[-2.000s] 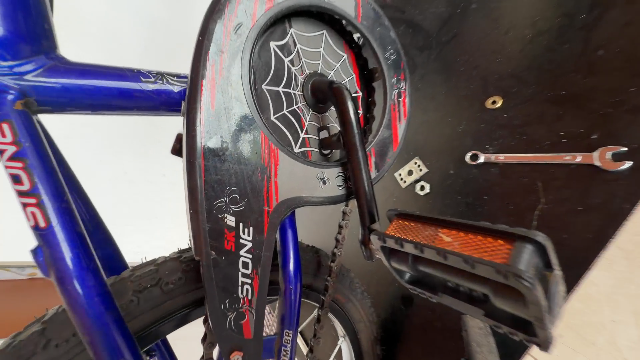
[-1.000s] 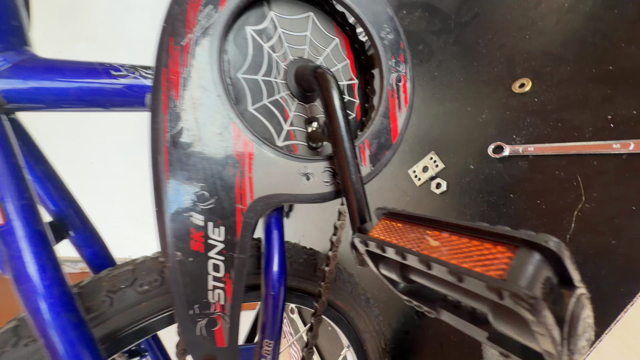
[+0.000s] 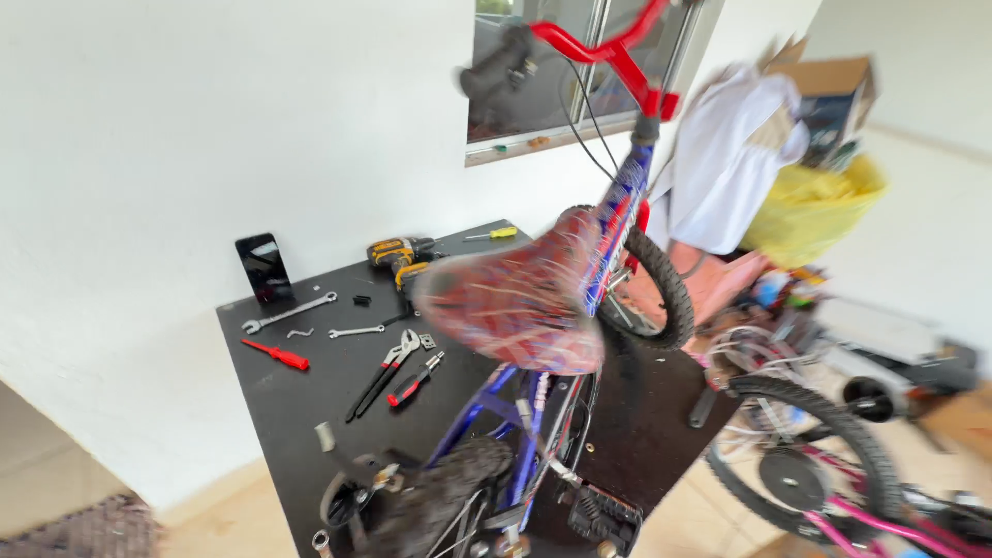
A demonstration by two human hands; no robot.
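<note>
Neither of my hands shows in the head view. A child's bicycle with a blue frame (image 3: 628,194), red handlebar (image 3: 635,70) and patterned red saddle (image 3: 519,302) stands on a black table (image 3: 287,411). Its pedal (image 3: 606,515) is at the lower right, beside the blurred rear tyre (image 3: 449,492). Left of the saddle lie a large combination wrench (image 3: 289,313), a smaller wrench (image 3: 356,332), a red screwdriver (image 3: 275,354), water pump pliers (image 3: 384,373) and a red and black driver (image 3: 416,378). A yellow and black cordless drill (image 3: 399,260) is behind them.
A phone (image 3: 263,267) leans against the wall at the table's back left. A yellow-handled screwdriver (image 3: 491,233) lies near the back edge. To the right are a yellow bag (image 3: 814,205), a cardboard box (image 3: 829,77), a pink bicycle frame (image 3: 883,527) and a wheel (image 3: 806,457) on the floor.
The view has swung from a close look at the chain guard, crank and pedal to the whole bicycle and table. No hand shows in any frame.
</note>
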